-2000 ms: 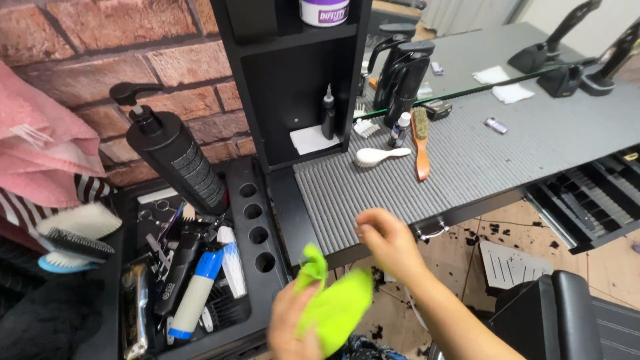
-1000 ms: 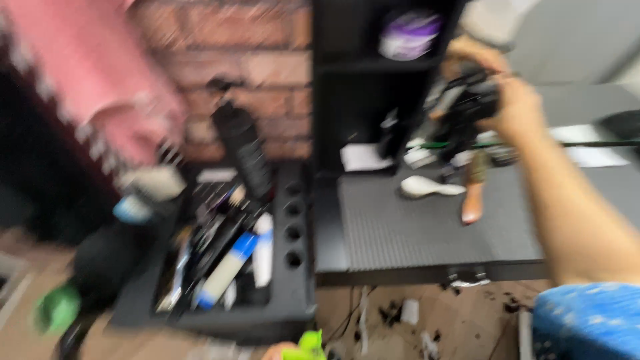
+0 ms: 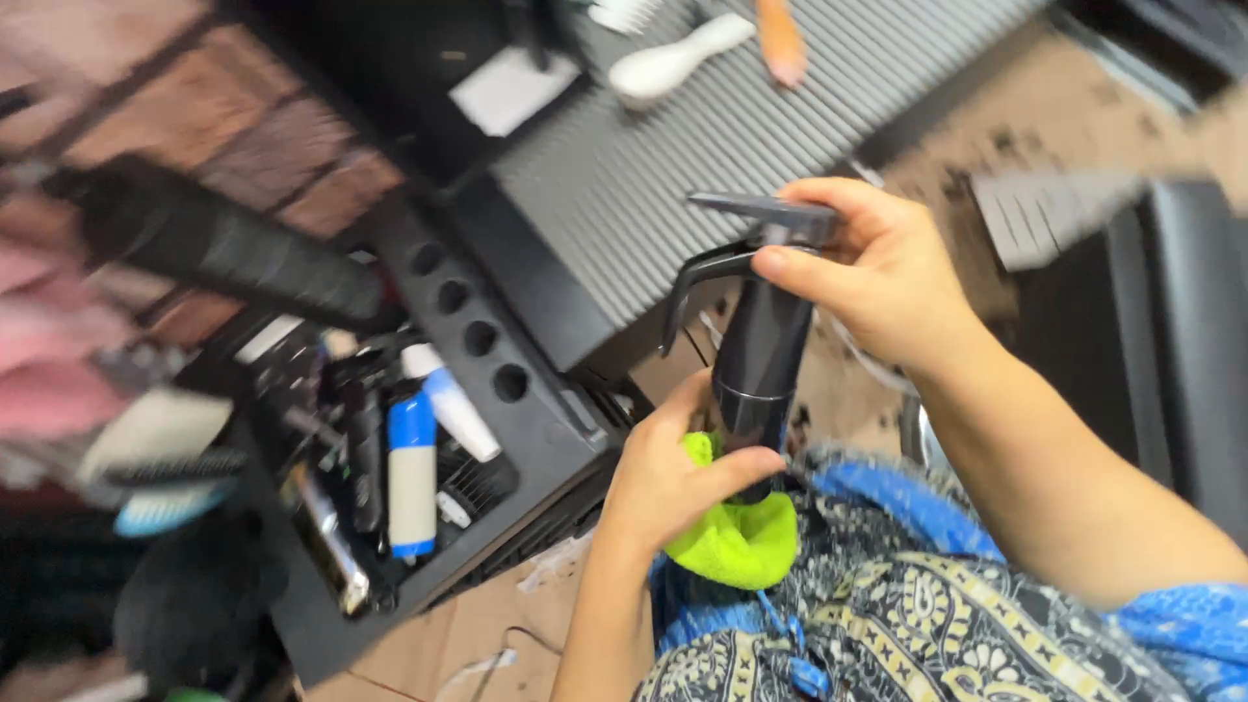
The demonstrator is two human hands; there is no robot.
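Note:
A black spray bottle is held upright, slightly tilted, in front of my body. My right hand grips its head near the trigger, which points left with the nozzle. Lower down, my left hand closes around the bottle's base, with a lime green cloth bunched between palm and bottle. The cloth hangs below the base and hides part of it. Beyond the hands, a white-handled brush and an orange brush handle lie on the ribbed grey mat.
At left, a black tray with round holes holds clippers, brushes and a blue-and-white tube. A black pump bottle stands behind it, near the brick wall. A black chair is at right; hair clippings lie on the floor.
One second ago my right hand was at the dark items on the counter; now it holds the spray bottle near my body. My left hand has brought the green cloth against the bottle's base.

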